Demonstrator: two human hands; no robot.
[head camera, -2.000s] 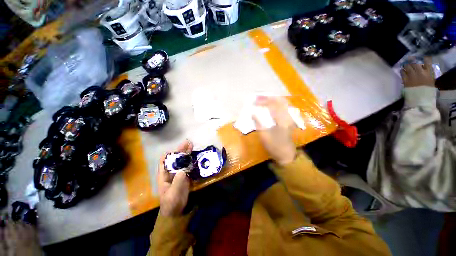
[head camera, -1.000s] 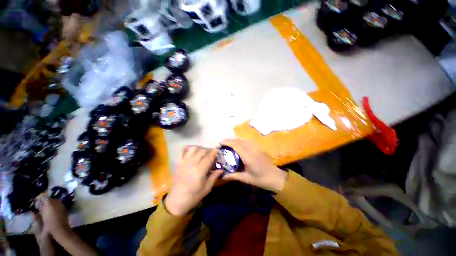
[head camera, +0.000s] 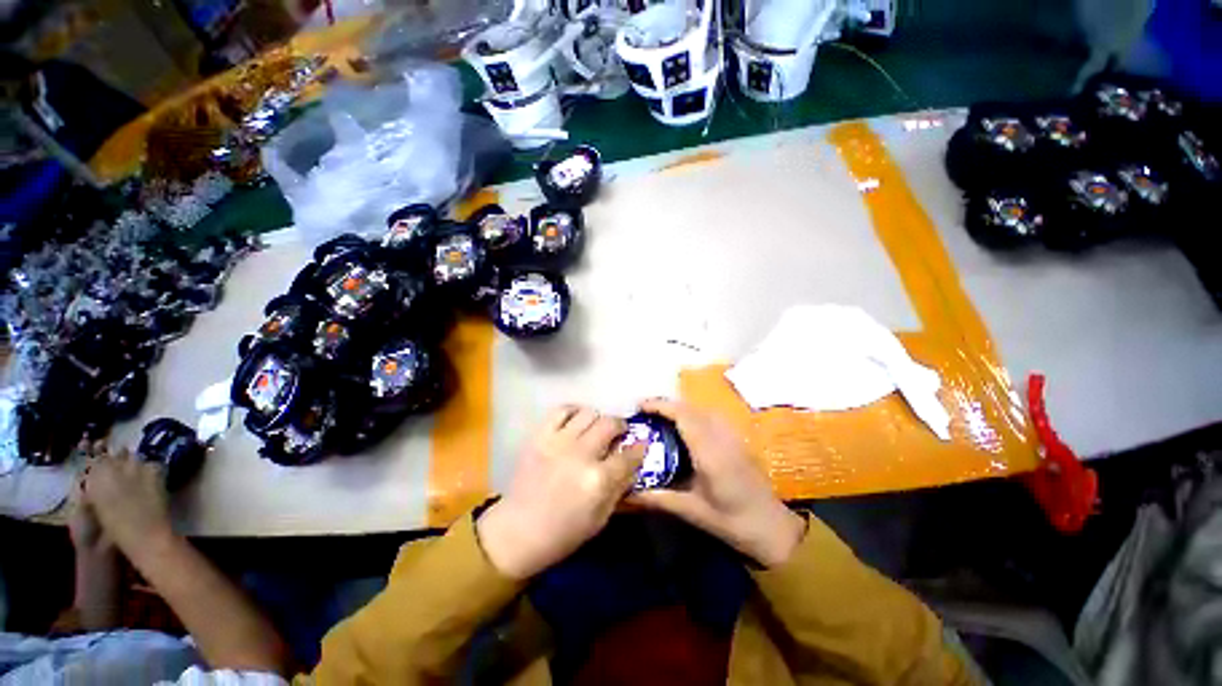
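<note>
A round black camera head housing (head camera: 667, 453) with a shiny silvery-white face is held between my two hands, near the front edge of the pale tabletop. My right hand (head camera: 724, 483) is closed around its right side. My left hand (head camera: 560, 485) is at its left side, with bent fingers touching the face. My fingers hide part of the housing. A flat white wipe (head camera: 820, 359) lies beyond my right hand on the tabletop and orange tape.
A heap of black camera heads (head camera: 355, 288) is left; another group (head camera: 1099, 188) is far right. A clear plastic bag (head camera: 382, 154) and white camera bodies (head camera: 666, 60) are behind. A red-handled tool (head camera: 1059, 462) is at the right edge. A neighbour's hands (head camera: 127, 496) are far left.
Two seconds ago my left hand held an opened unit and my right hand was over the white wipe. Now both hands are on one housing. The view has shifted left.
</note>
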